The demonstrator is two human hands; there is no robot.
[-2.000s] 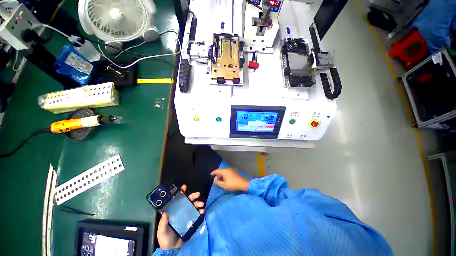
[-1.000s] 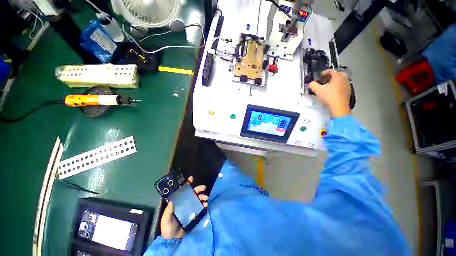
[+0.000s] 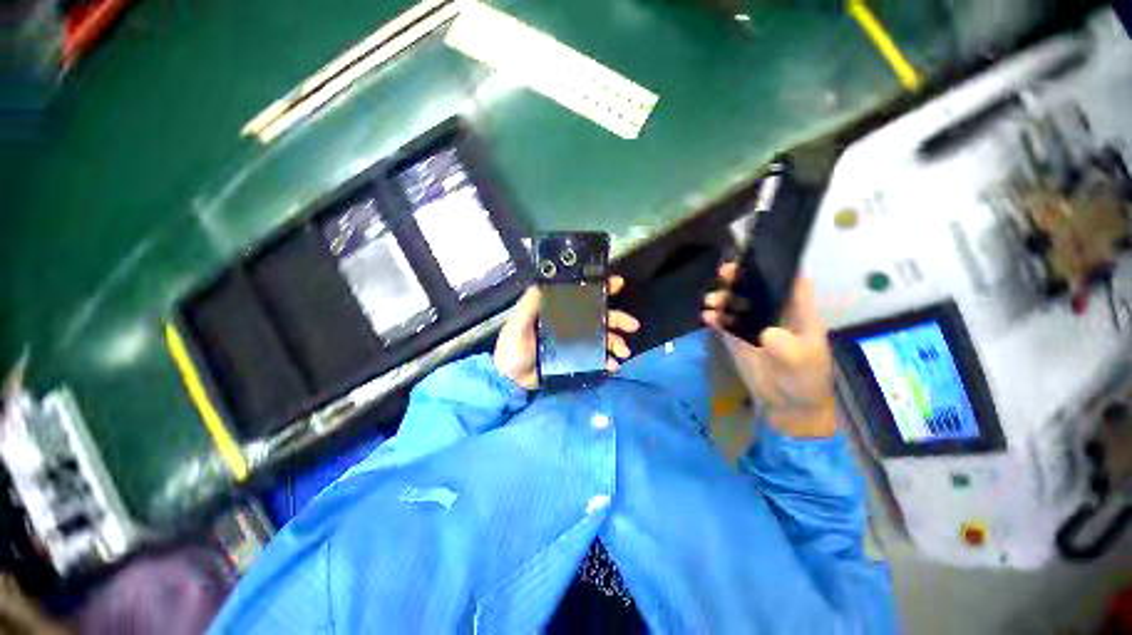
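Note:
My left hand (image 3: 519, 337) holds a phone or back housing (image 3: 574, 320) in front of my chest, its two camera rings at the top end and a grey reflective area below. My right hand (image 3: 791, 360) holds a second dark phone-sized slab (image 3: 771, 248), tilted and seen nearly edge-on, with a pale strip near its top; the view is blurred. The black tray (image 3: 281, 335) lies on the green bench to the left. Two of its slots hold phones (image 3: 380, 283) with bright silvery areas; the slots at its left end look dark.
A dotted white strip (image 3: 552, 68) and long cream strips (image 3: 354, 71) lie behind the tray. The white machine (image 3: 912, 236) with a lit touchscreen (image 3: 919, 382) stands at the right. Yellow tape (image 3: 205, 399) marks the bench. A white object and part of a person in purple show at the lower left.
The view has swung towards the tray. My right hand has come away from the machine's right fixture and now holds a dark slab. My left hand still holds its phone.

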